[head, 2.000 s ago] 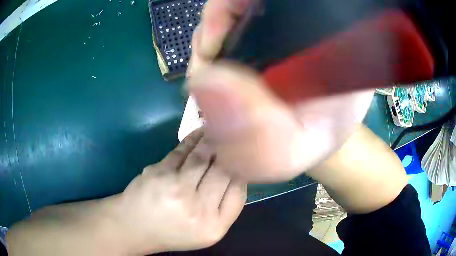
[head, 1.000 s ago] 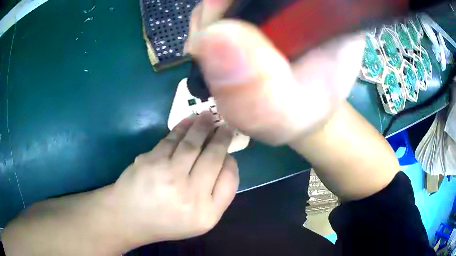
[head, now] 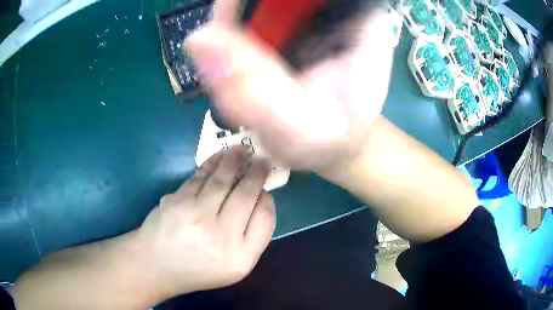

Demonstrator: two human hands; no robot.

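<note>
A white plastic housing [head: 209, 140] lies on the green mat, partly hidden under both hands. My left hand [head: 209, 221] rests on it with the fingers flat across its surface, holding it down. My right hand [head: 297, 100], blurred, grips the electric screwdriver [head: 282, 24], black with a red lever, above the housing. The screwdriver's dark nose points down at the housing's far side. The bit's tip cannot be made out.
A black screw tray [head: 176, 45] with rows of holes lies beyond the housing. Several open housings with green circuit boards [head: 433, 68] are grouped at the right, beside the black cord [head: 464, 145]. Small loose screws lie scattered at the upper left.
The view has shifted, showing more of the open housings at the right. The screwdriver, once covering the housing more closely, now stands with its nose at the housing's far side.
</note>
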